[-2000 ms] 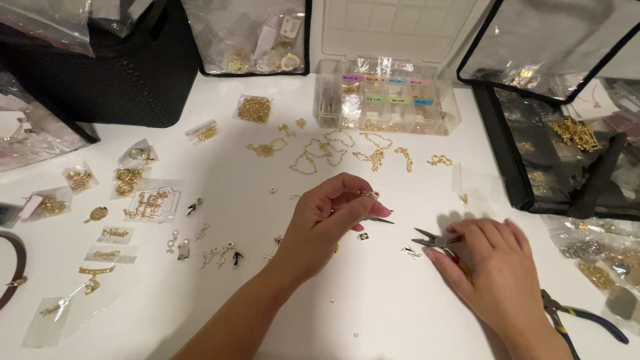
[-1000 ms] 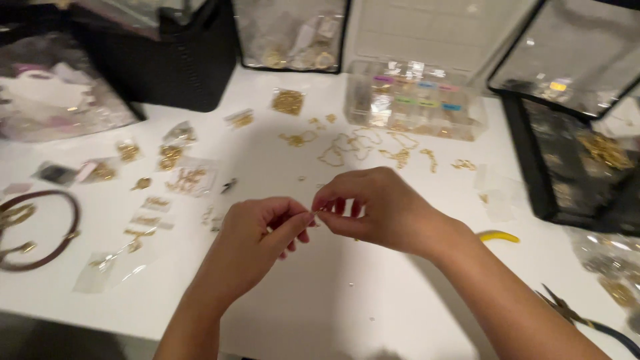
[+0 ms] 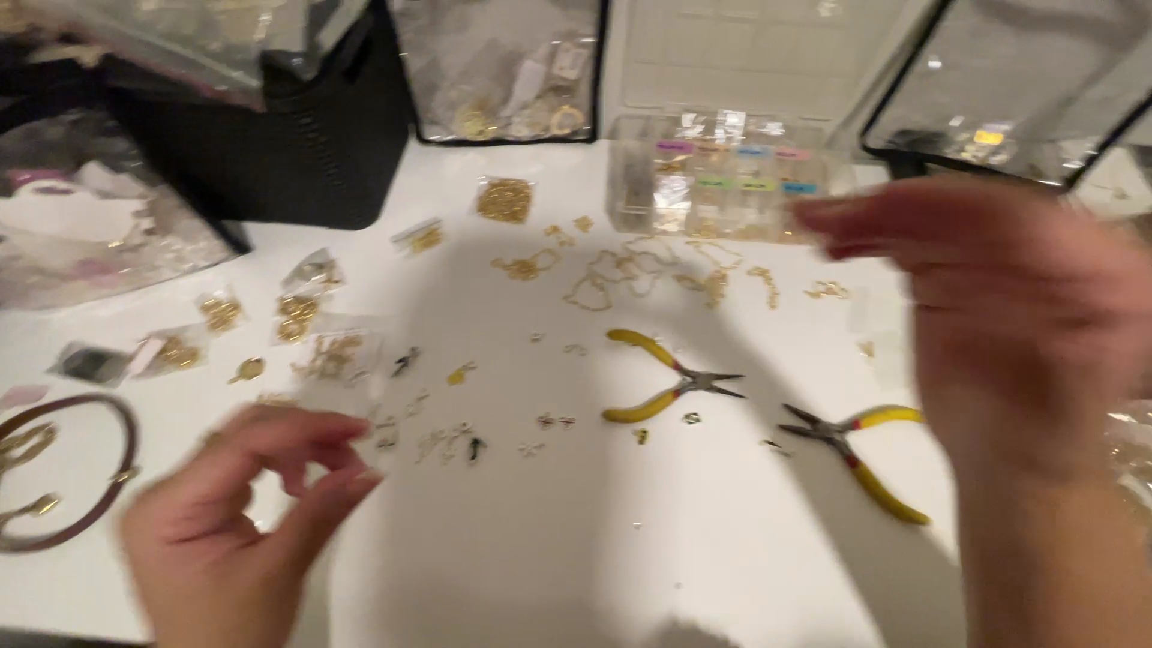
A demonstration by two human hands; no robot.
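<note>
My left hand (image 3: 243, 513) is raised over the left part of the white table, thumb and fingers apart, with nothing seen between them. Blurred by motion, my right hand (image 3: 1017, 306) is up at the right; whether it holds anything is unclear. Between the hands lie yellow-handled pliers (image 3: 688, 382) with their jaws pointing right. A second yellow-handled pair of pliers (image 3: 841, 439) rests below my right hand, jaws pointing left. Small charms (image 3: 475, 447) are scattered left of the pliers. Gold chains (image 3: 621, 270) lie behind them.
A clear compartment box (image 3: 630, 189) with coloured labels stands at the back. Small bags of gold findings (image 3: 297, 315) lie at the left, near a dark cord ring (image 3: 130, 432). A black bin (image 3: 342, 144) and clear zip pouches (image 3: 504, 72) line the back edge.
My hands were together over the table's middle one second ago; they have moved apart, left and right. Both yellow-handled pliers now lie in plain view on the table.
</note>
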